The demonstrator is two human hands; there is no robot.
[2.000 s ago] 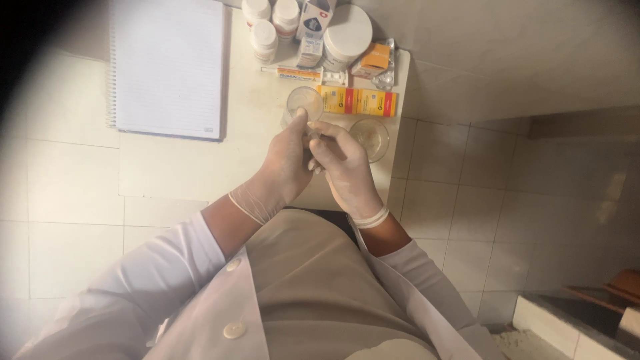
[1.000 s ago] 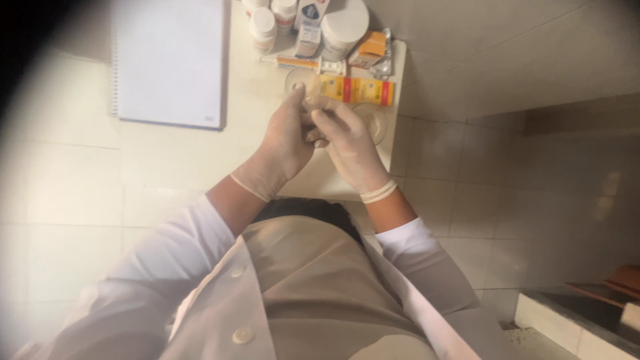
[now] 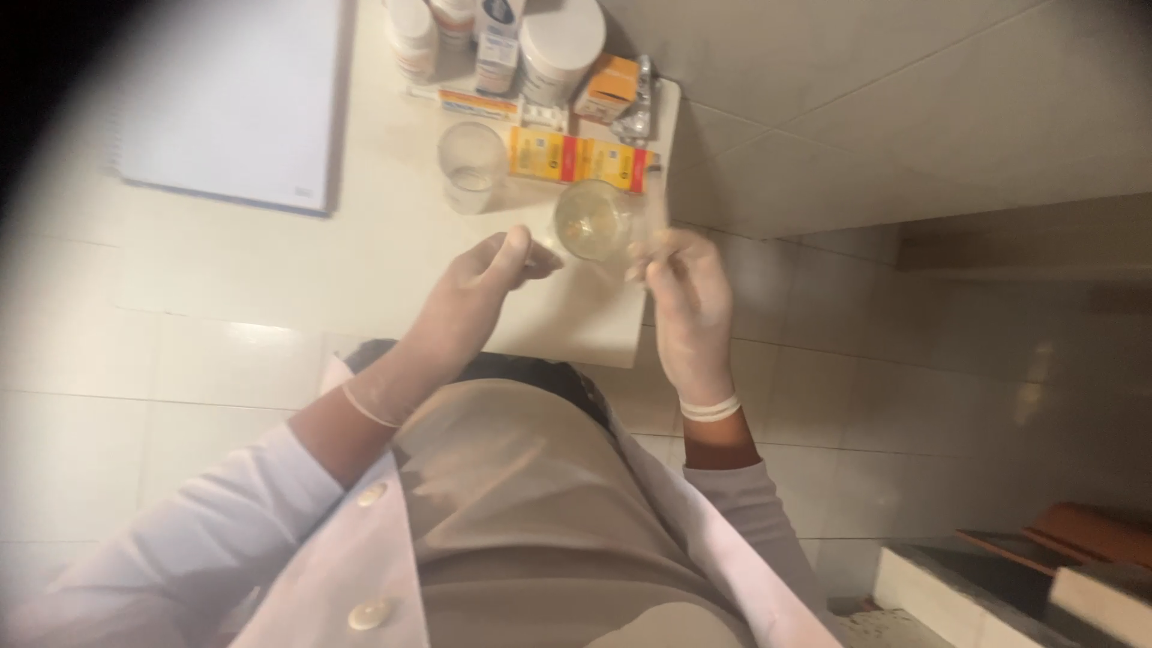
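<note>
Both my hands wear pale translucent gloves. My left hand (image 3: 481, 292) is above the near part of the table, thumb up and fingers curled; whether something small is in it cannot be told. My right hand (image 3: 688, 301) is past the table's right edge, its thumb and fingertips close together around something thin, clear and blurred that points up. Between and beyond the hands stands a clear cup (image 3: 591, 220) with yellowish contents. Left of it is another clear cup (image 3: 472, 169). Two yellow and red boxes (image 3: 576, 159) lie behind the cups.
The white table (image 3: 243, 270) bears a spiral notebook (image 3: 234, 99) at the left. Along its back stand white bottles (image 3: 412, 40), a large white jar (image 3: 560, 45), small cartons (image 3: 497, 58), an orange box (image 3: 608, 88) and a blister pack (image 3: 637, 108). A wall rises at the right.
My hands were together over the table and are now apart, the right one further right. Both cups show more fully than before. The view has shifted somewhat.
</note>
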